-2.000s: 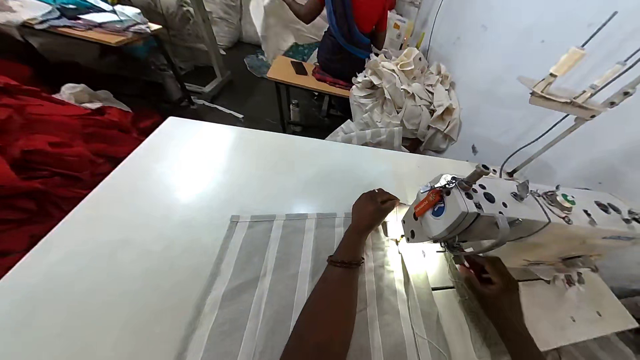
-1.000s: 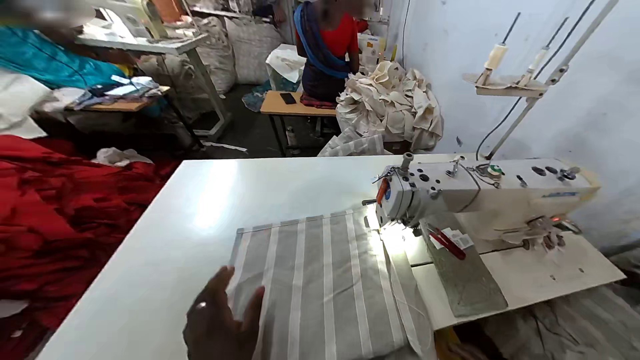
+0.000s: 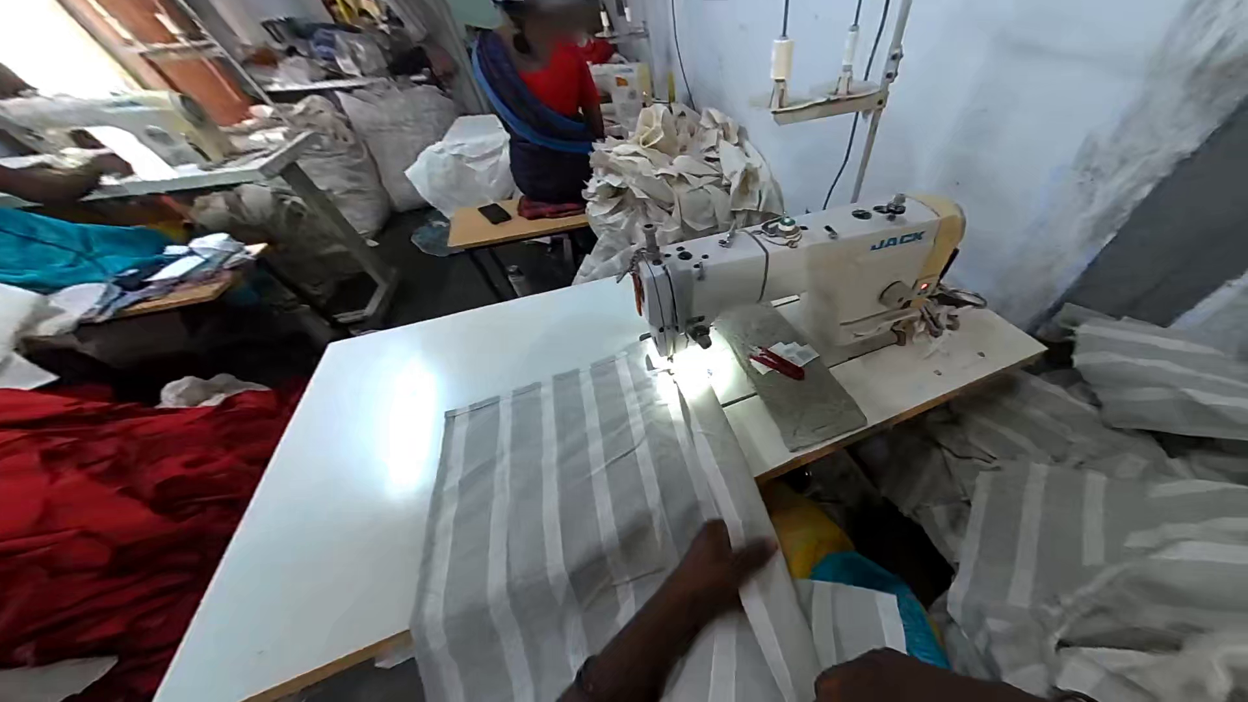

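Grey fabric with white stripes [image 3: 546, 487] lies on the white sewing table [image 3: 370, 458], its far right corner under the lit needle area of a Jack sewing machine [image 3: 799, 268]. My left hand [image 3: 717, 570] is on the fabric near its folded right edge; it is blurred, and whether it grips the cloth is unclear. At the bottom, by the fabric's near right edge, is my right hand [image 3: 877, 678], partly cut off by the frame, its fingers hidden. Red-handled thread snips [image 3: 777, 363] rest on a grey cloth-covered pad [image 3: 809, 400] right of the needle.
Striped fabric pieces [image 3: 1102, 556] are heaped at the right. Red cloth [image 3: 117, 507] lies at the left. Behind the table are a pile of cream scraps [image 3: 682, 166], a small wooden table [image 3: 517, 226] with a phone, and a person [image 3: 551, 97]. Another person's arm [image 3: 58, 180] is at the far-left machine.
My left hand has moved from the fabric's left edge to its right side. My right hand, by the machine two seconds ago, is now low at the fabric's near edge. The view has swung right.
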